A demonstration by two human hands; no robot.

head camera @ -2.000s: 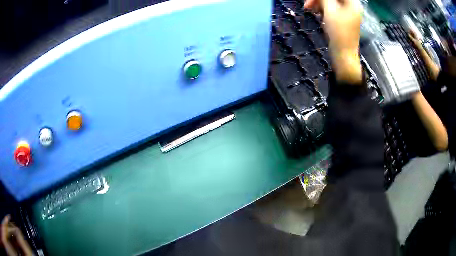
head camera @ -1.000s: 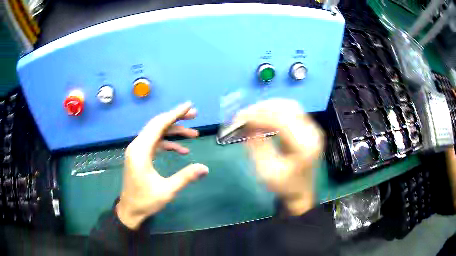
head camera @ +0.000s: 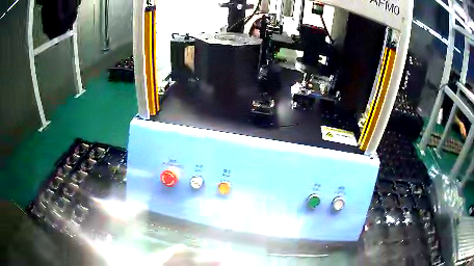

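Neither of my hands can be made out. A bright white blur covers the bottom left and centre, and I cannot tell what it hides. The blue control panel (head camera: 265, 195) stands in front of me, with a red emergency stop (head camera: 169, 177), a white button (head camera: 196, 182), an orange button (head camera: 224, 187), a green button (head camera: 314, 201) and another white button (head camera: 338, 203). Behind it, a small dark fixture (head camera: 263, 106) sits on the machine's black table (head camera: 208, 111). I cannot tell whether it holds a piece.
Black pocketed trays lie left (head camera: 78, 182) and right (head camera: 400, 218) of the panel. Yellow-black striped uprights stand at the machine opening's left (head camera: 150, 62) and right (head camera: 379, 98). White metal frames (head camera: 32, 67) stand beyond at both sides. A pale ridged box (head camera: 466, 239) is at the lower right.
The view has tilted up from the panel and mat to the machine's inside. Both hands, seen over the mat one second ago, no longer show. A bright blur has appeared along the bottom.
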